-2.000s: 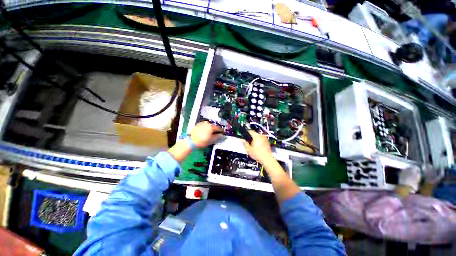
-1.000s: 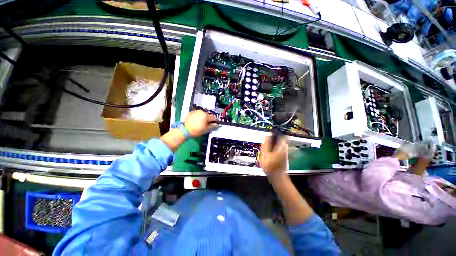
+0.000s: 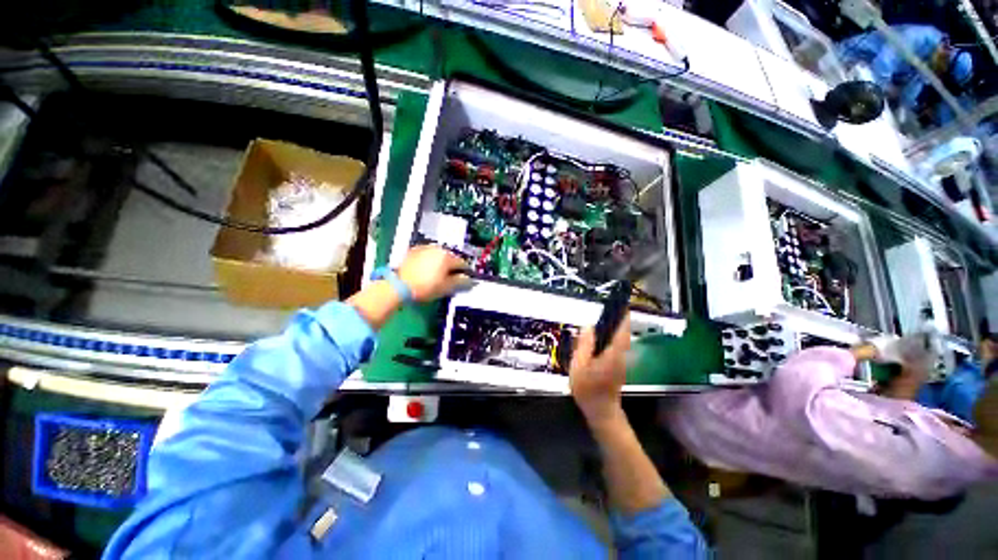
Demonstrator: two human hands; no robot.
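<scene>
A pale open housing (image 3: 670, 235) lies in front of me with a green circuit board (image 3: 482, 197) and round silver-white capacitors inside. A thin black sealing strip (image 3: 536, 286) runs along its near rim. My left hand (image 3: 430, 273) is at the near left corner of the rim, fingers closed on the strip. My right hand (image 3: 601, 366) grips a dark hand tool (image 3: 614, 312) near the right part of the near rim; its tip is unclear. The smaller wiring compartment (image 3: 465, 369) joins the near side of the housing.
A cardboard box (image 3: 246, 270) with clear plastic stands left, a thick black cable (image 3: 375, 98) hanging over it. A blue bin (image 3: 44, 459) of metallic parts is lower left. Another housing (image 3: 728, 241) and a coworker's pink sleeve (image 3: 788, 421) are right. A red button (image 3: 414, 409) is at the near edge.
My right hand with the dark tool has moved from the middle of the near rim towards its right part. My left hand stays near the left corner. The camera view has shifted.
</scene>
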